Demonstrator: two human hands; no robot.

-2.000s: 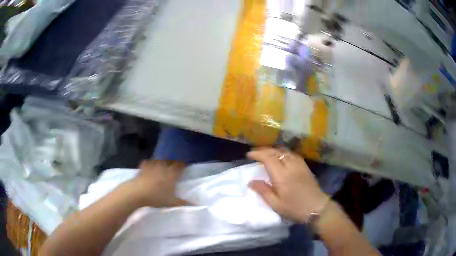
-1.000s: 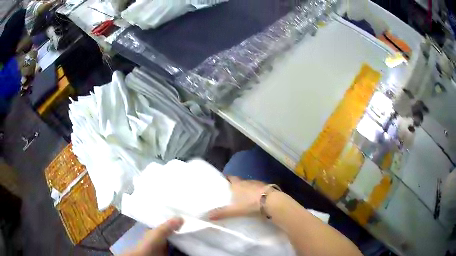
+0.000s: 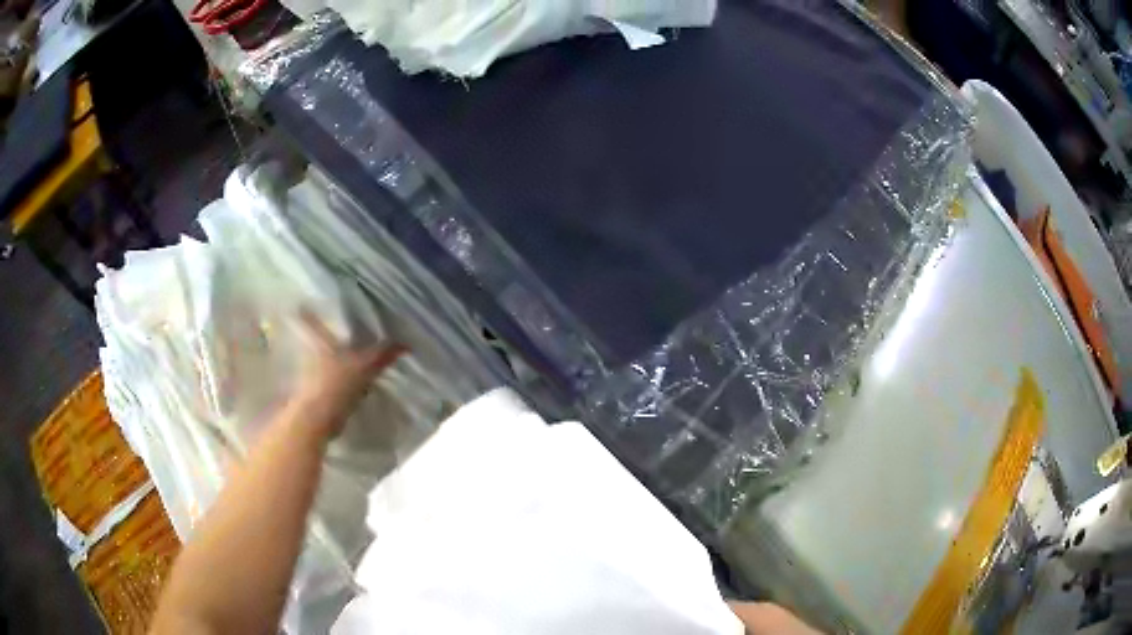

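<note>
My left hand point(image 3: 333, 376) reaches over a large hanging pile of white cloth panels point(image 3: 199, 335) at the left. Its fingers are blurred against the cloth, so I cannot tell whether it grips a panel. A bright white piece of cloth point(image 3: 534, 527) lies at the bottom centre, in front of the pile. My right hand point(image 3: 776, 619) shows only as a small part at the bottom edge, beside the white cloth's right side. Its fingers are hidden, and its grip does not show.
The dark side surface point(image 3: 658, 161) has clear plastic-wrapped edges, with white cloth point(image 3: 497, 27) at its far end and a red object point(image 3: 230, 13) near its far left corner. The pale sewing table point(image 3: 919, 459) is at the right. An orange woven sack point(image 3: 93, 459) lies at lower left.
The view has swung left. My left hand has moved off the bright white cloth onto the hanging pile. My right hand has mostly gone out of the picture at the bottom.
</note>
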